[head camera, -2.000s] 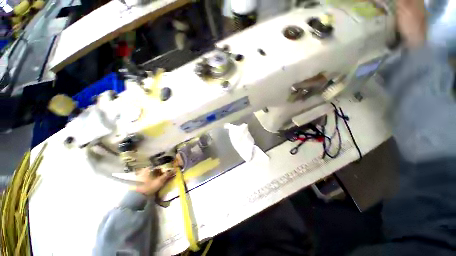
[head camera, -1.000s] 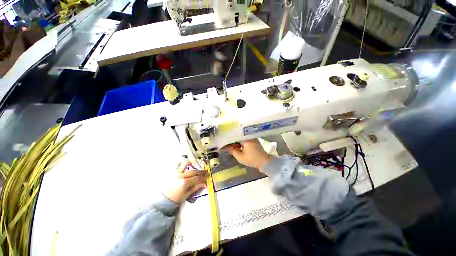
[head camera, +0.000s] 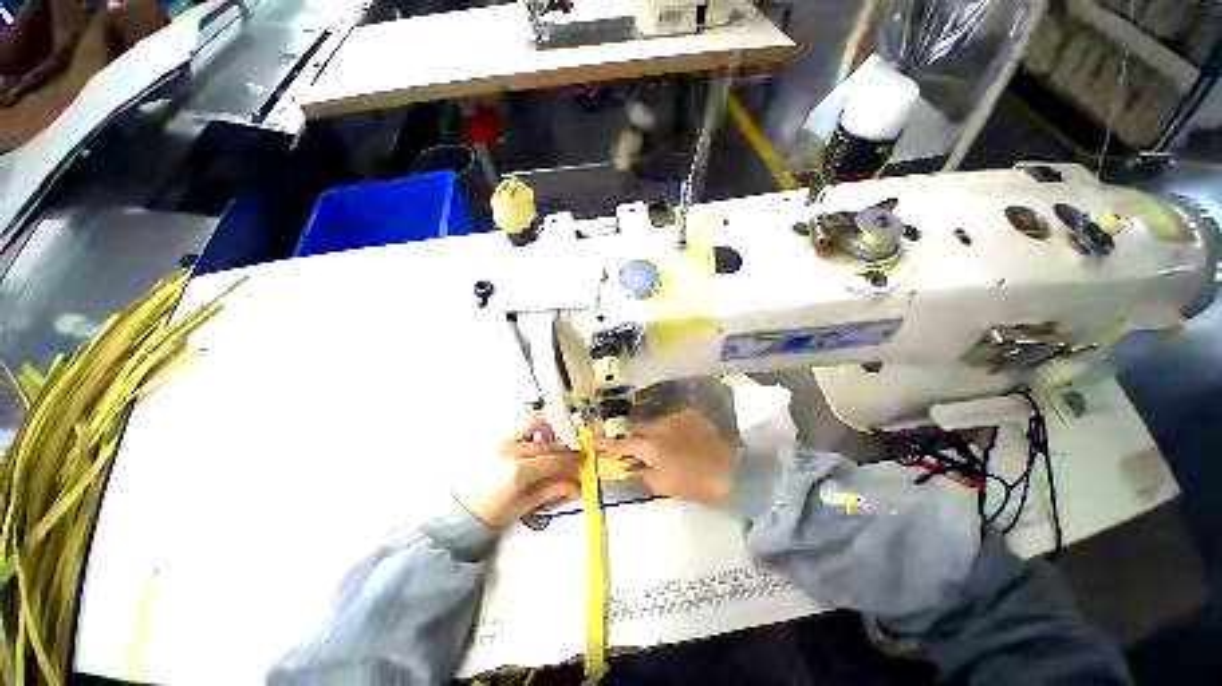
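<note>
A narrow yellow strip (head camera: 596, 576) runs from the needle area of the white sewing machine (head camera: 791, 302) down over the table's front edge. My left hand (head camera: 523, 478) is at the strip's left side, fingertips on it just below the presser foot (head camera: 614, 409). My right hand (head camera: 681, 458) is on the right side of the strip, fingers touching it under the machine head. The strip's end under the foot is hidden by the fingers and the foot.
A heap of yellow strips (head camera: 83, 442) hangs over the table's left edge. A blue bin (head camera: 382, 212) stands behind the table (head camera: 295, 402). A white scrap (head camera: 761, 409) lies under the arm, with tangled cords (head camera: 1032, 469) at right. Another machine table (head camera: 536, 67) stands behind.
My right hand has moved from under the machine arm down to the strip, beside my left hand. Earlier it was at the handwheel end. The view has shifted, and the left hand stays at the strip.
</note>
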